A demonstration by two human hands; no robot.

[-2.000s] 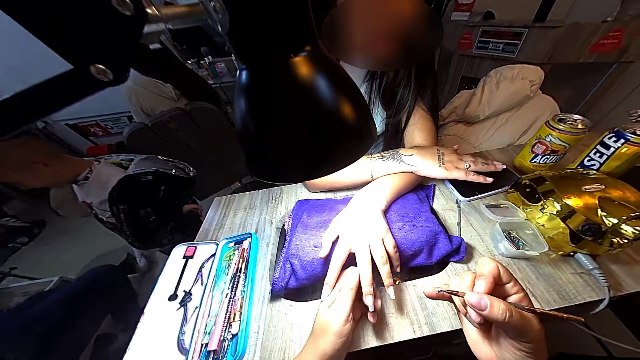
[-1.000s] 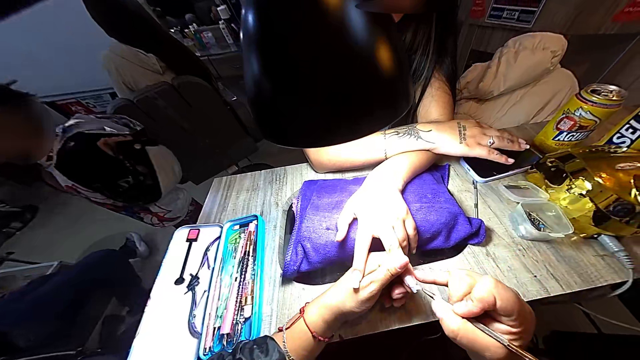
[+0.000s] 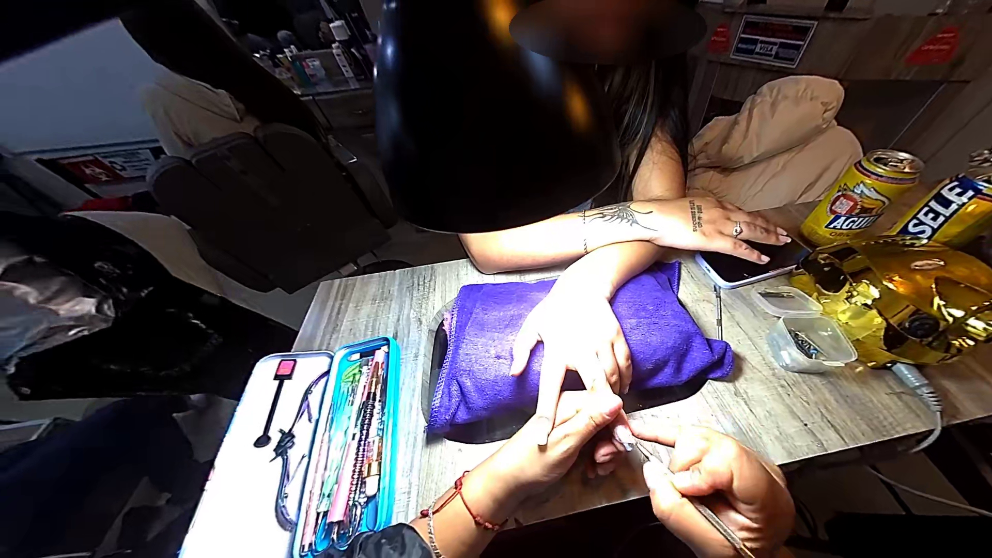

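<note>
My left hand (image 3: 559,440), with a red cord bracelet at its wrist, grips a finger of another person's hand (image 3: 577,333). That hand lies palm down over a purple towel-covered cushion (image 3: 496,341). In my right hand (image 3: 717,484) is a thin brush-like tool (image 3: 717,523), held like a pen, its tip close to the nail of the held finger; the exact contact cannot be told. The person's other hand (image 3: 732,226), tattooed and ringed, rests over a phone (image 3: 748,267).
An open blue case (image 3: 394,418) of brushes and tools stands left. On the right are a small plastic container (image 3: 814,353), a shiny gold lamp-like device (image 3: 914,302) with a cable (image 3: 926,391), and beverage cans (image 3: 860,198). A black lamp shade (image 3: 496,116) hangs above the table.
Two seconds ago my right hand held the tool apart from the other person's fingers; now it is beside the held fingertip. My left hand has shifted its hold on the fingers.
</note>
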